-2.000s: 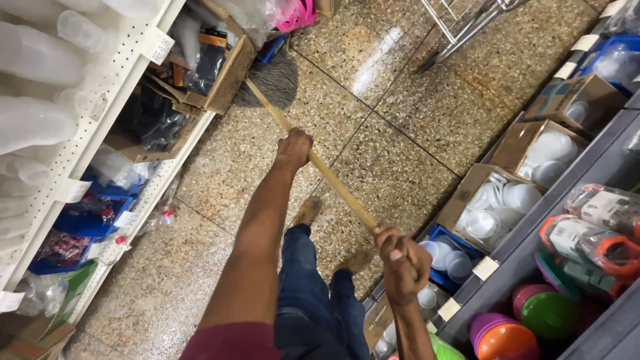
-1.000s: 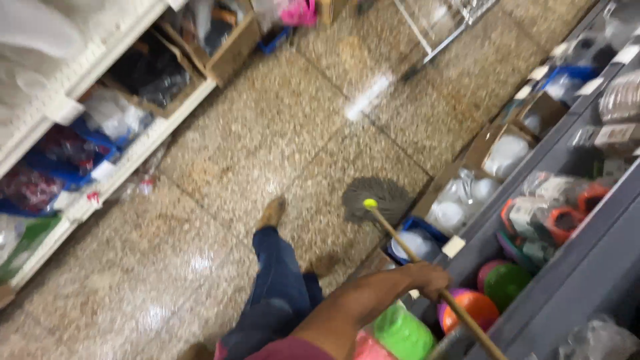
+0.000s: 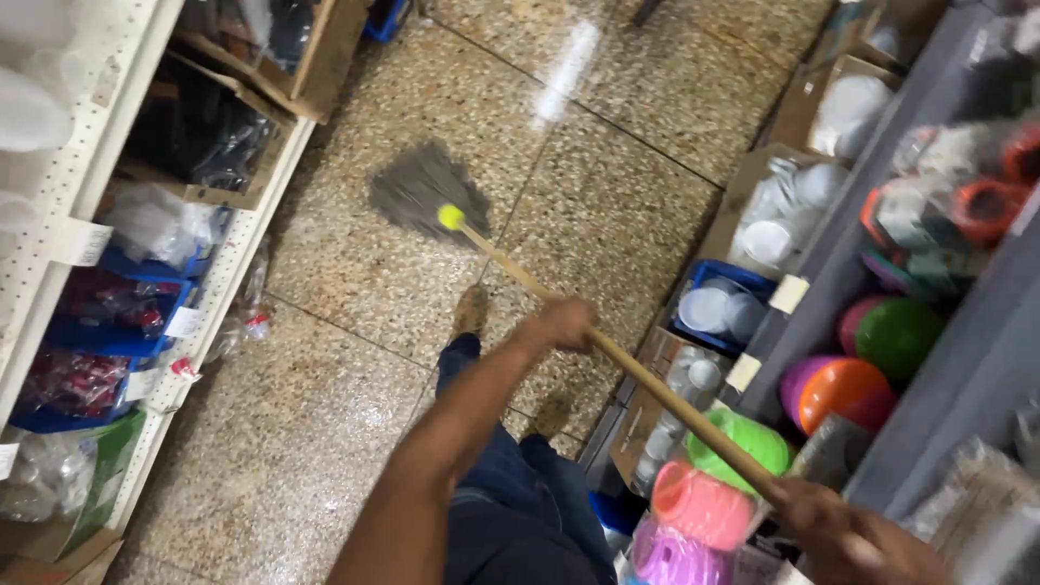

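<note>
A string mop with a grey head [image 3: 431,195] and a yellow-green socket lies against the speckled floor, upper centre. Its long wooden handle [image 3: 674,402] runs down to the lower right. My left hand [image 3: 565,323] is closed around the middle of the handle. Near the handle's upper end, my right hand [image 3: 849,528] grips it at the lower right, somewhat blurred. My shoes stand on the floor below the mop head, one brown shoe [image 3: 471,313] in better view than the other.
White perforated shelving [image 3: 219,301] with cardboard boxes and blue bins lines the left. Grey shelving [image 3: 918,357] on the right holds orange and green plastic bowls, with a blue bin [image 3: 691,325] and cartons of white containers along its foot. A small red-capped item [image 3: 257,325] is beside the left shelf.
The mop head has moved from beside the right-hand boxes to the floor nearer the left shelf. Both hands now show on the handle; one second ago only one was plain.
</note>
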